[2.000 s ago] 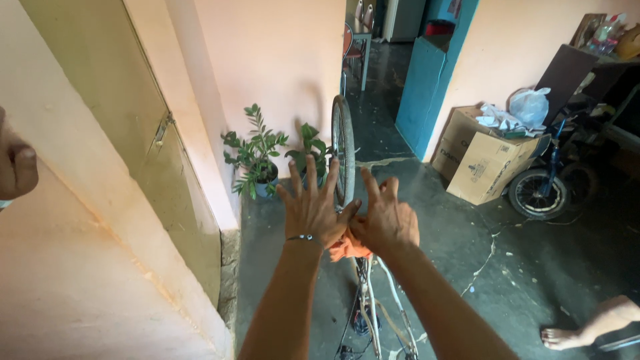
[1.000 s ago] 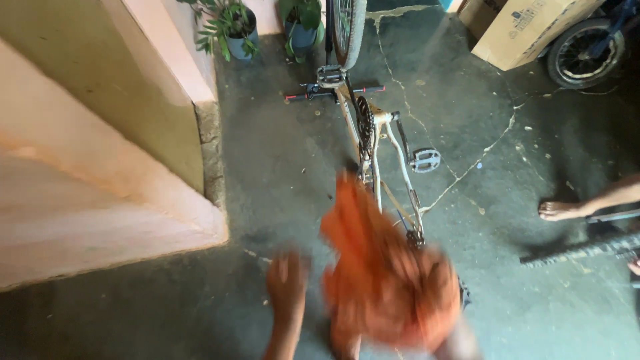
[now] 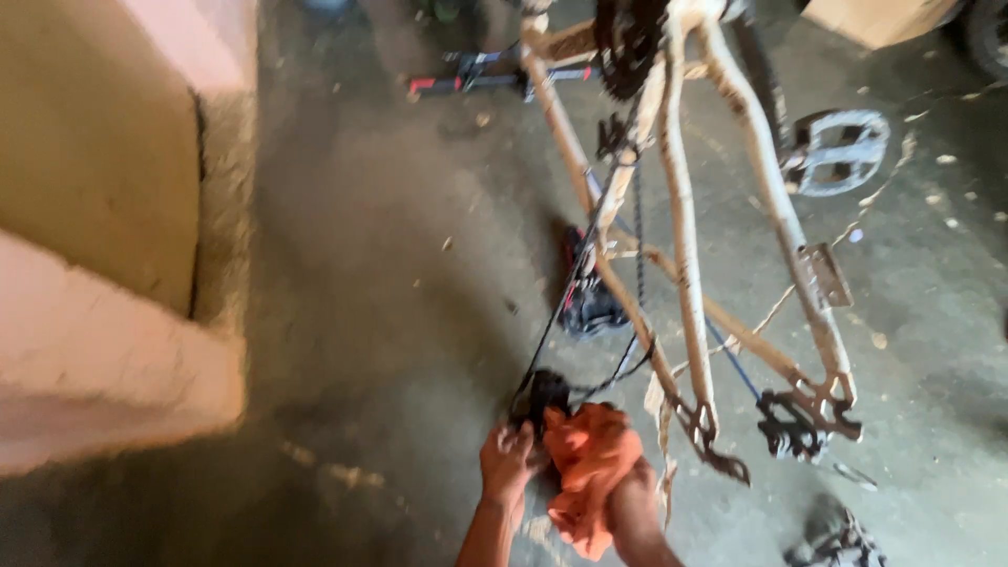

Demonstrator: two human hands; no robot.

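An upturned bicycle frame [image 3: 685, 197] with worn pale paint has no rear wheel between its dropouts. Its black chain [image 3: 639, 260] runs down to a dark rear derailleur [image 3: 547, 391], which hangs beside the frame, left of the dropouts. My left hand [image 3: 508, 465] has its fingers on the derailleur's left side. An orange cloth [image 3: 591, 472] is held in my right hand [image 3: 634, 488], against the derailleur's lower right side; the cloth hides most of those fingers. A disc brake caliper [image 3: 790, 428] hangs at the right dropout. The saddle [image 3: 594, 303] rests on the floor under the frame.
A wall corner [image 3: 224, 370] stands at the left. The pedal [image 3: 839, 152] sticks out to the right of the frame, and the handlebar [image 3: 496, 81] lies low behind it. A cardboard box [image 3: 878, 20] is at the top right. Dark metal parts [image 3: 839, 543] lie at the bottom right.
The view has tilted down and moved closer to the frame. My hands, raised and spread two seconds ago, are now low at the derailleur, with the orange cloth in my right hand.
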